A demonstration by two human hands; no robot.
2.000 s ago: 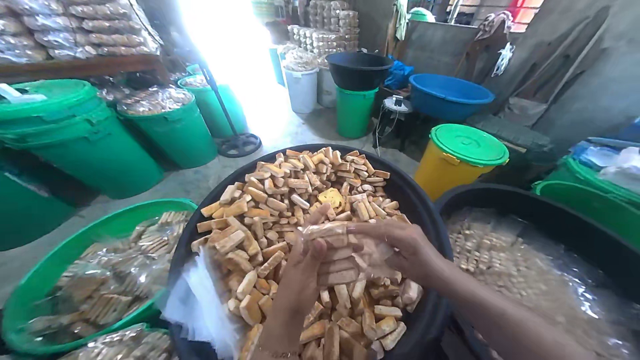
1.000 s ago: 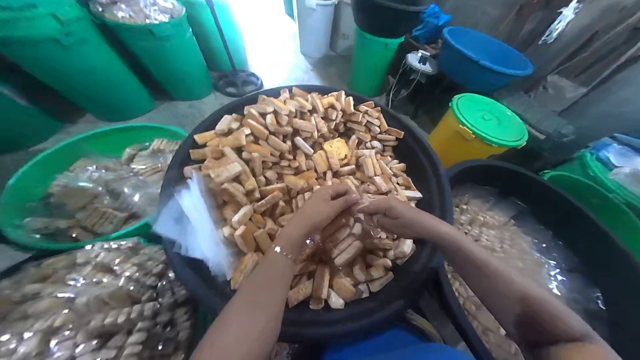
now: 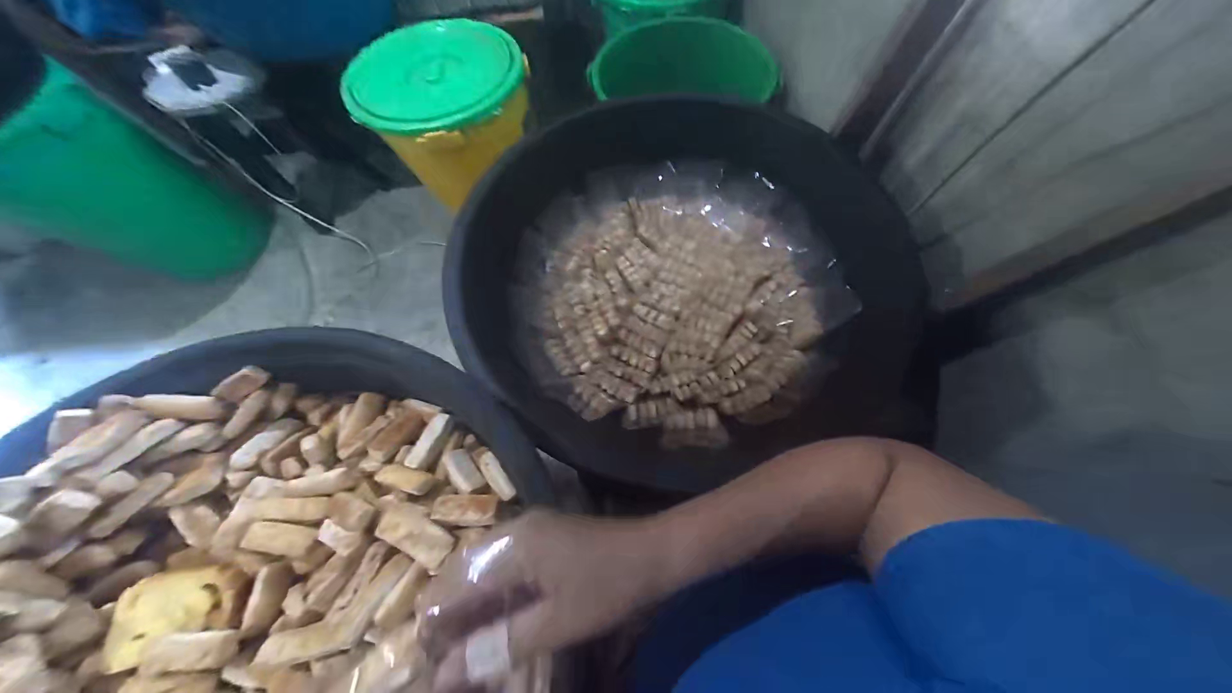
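My right hand (image 3: 549,582), blurred, is closed around a clear plastic bag (image 3: 462,616) with pale pieces in it, at the right side of a black tub (image 3: 318,361). Under and beside the hand lie many loose rectangular baked bread sticks (image 3: 279,539). A yellow piece (image 3: 164,606) rests among them at lower left. The left hand is out of the frame. Up and to the right, a second black tub (image 3: 481,250) holds a ring of filled clear packs (image 3: 674,308).
A yellow bucket with a green lid (image 3: 438,77) and an open green bucket (image 3: 683,58) stand behind the second tub. At left are a green bin (image 3: 115,183) and a white cord (image 3: 289,202) on the concrete floor. A wall (image 3: 1039,115) rises at right.
The view has swung far to the right, toward the second tub. Both hands were together over the bread pieces earlier; now only the right hand shows, with the bag.
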